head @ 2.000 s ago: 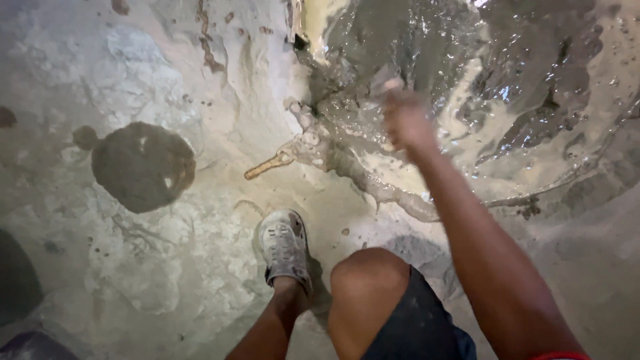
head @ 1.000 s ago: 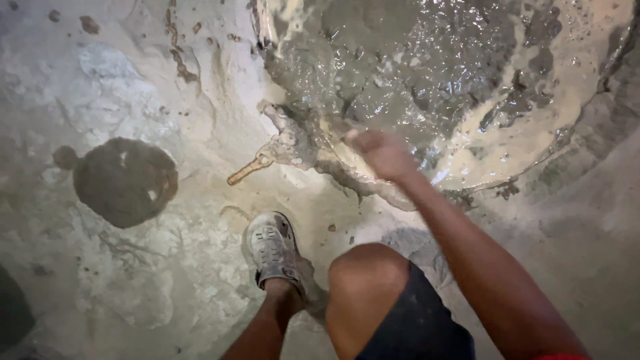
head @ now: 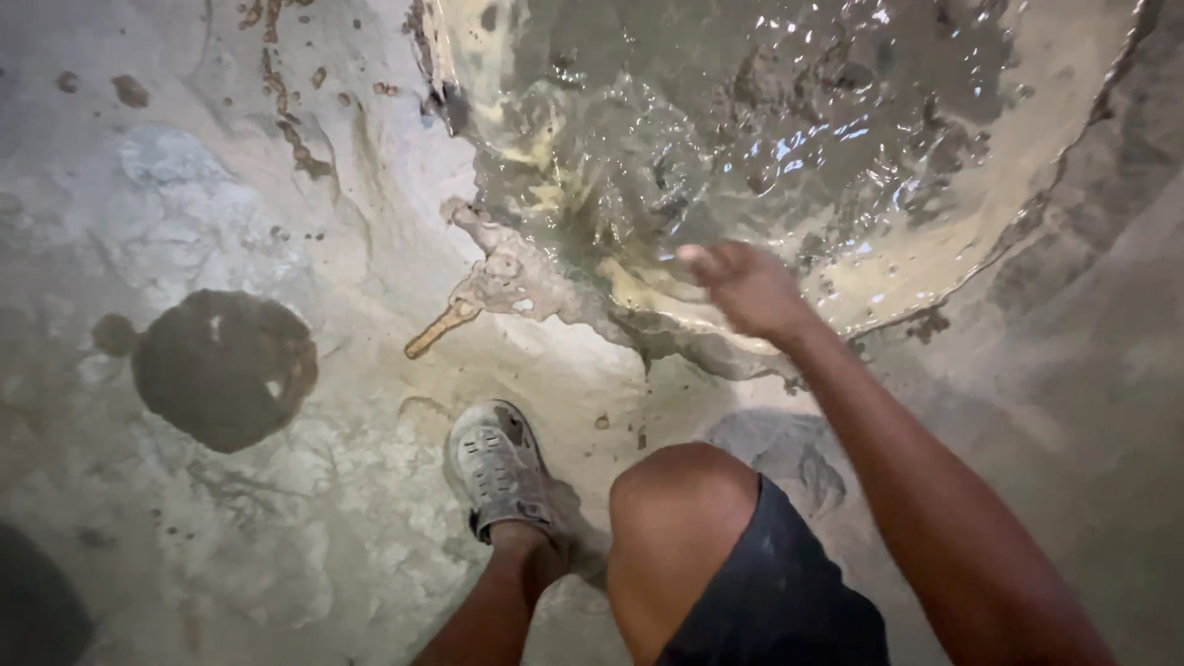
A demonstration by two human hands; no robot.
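My right hand (head: 747,289) reaches in from the lower right over the near edge of a round basin of wet grey slurry (head: 638,139). Its fingers are curled and slightly blurred; whether they hold something cannot be told. The slurry just beyond the fingertips is rippled and glistens, with a paler, yellowish band along the rim. Left of the hand, a mud-caked tool (head: 518,277) with a wooden handle (head: 442,329) lies at the basin's edge, its handle toward the lower left. My left hand is not in view.
A round dark wet patch (head: 225,370) marks the pale, mud-smeared floor (head: 342,518) at the left. My foot in a muddy clog (head: 499,462) stands below the tool's handle, and my bent knee (head: 684,499) is right of it. A dark rounded shape (head: 32,601) shows at the lower left.
My right hand has moved back from farther over the slurry to the near edge of the basin. The mud-caked tool lies in the same place.
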